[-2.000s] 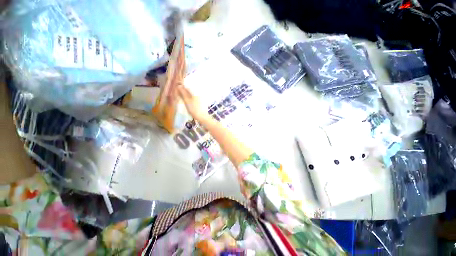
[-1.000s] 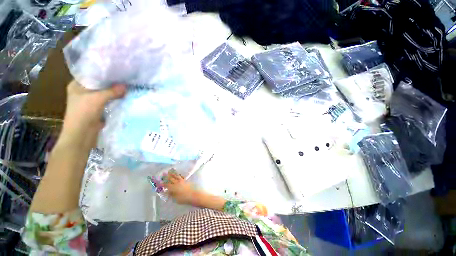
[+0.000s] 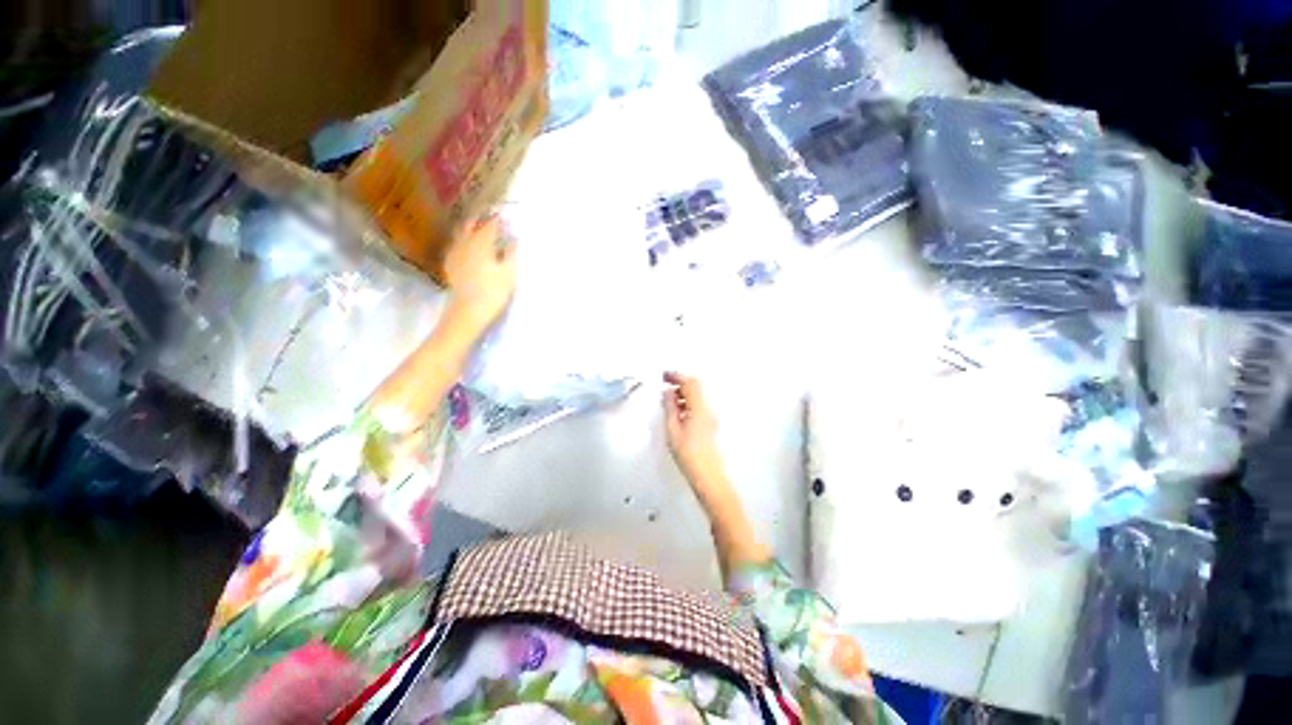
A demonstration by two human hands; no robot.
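Observation:
A clear-white garment bag with black lettering (image 3: 687,215) lies on the table, much of it washed out by glare. My left hand (image 3: 479,272) is at the bag's left side, against the lower corner of the brown-orange carton (image 3: 475,135); its grip is unclear. My right hand (image 3: 689,418) is low over the table by the bag's near edge, fingers bent; glare hides whether it pinches anything. A folded cream jacket with dark round buttons (image 3: 907,552) lies to the right.
Bagged dark garments (image 3: 822,128) lie at the back, with another stack (image 3: 1013,191) beside them. A bagged dark piece (image 3: 1145,609) is at the near right. Pale blue packets (image 3: 1112,453) lie beside the jacket. Clear plastic with white strips (image 3: 128,241) crowds the left. Dark cloth fills the upper right.
My left hand no longer holds the large bag of packets and has moved right to the carton. My right hand has moved right and away from the small colourful packet. The view has shifted.

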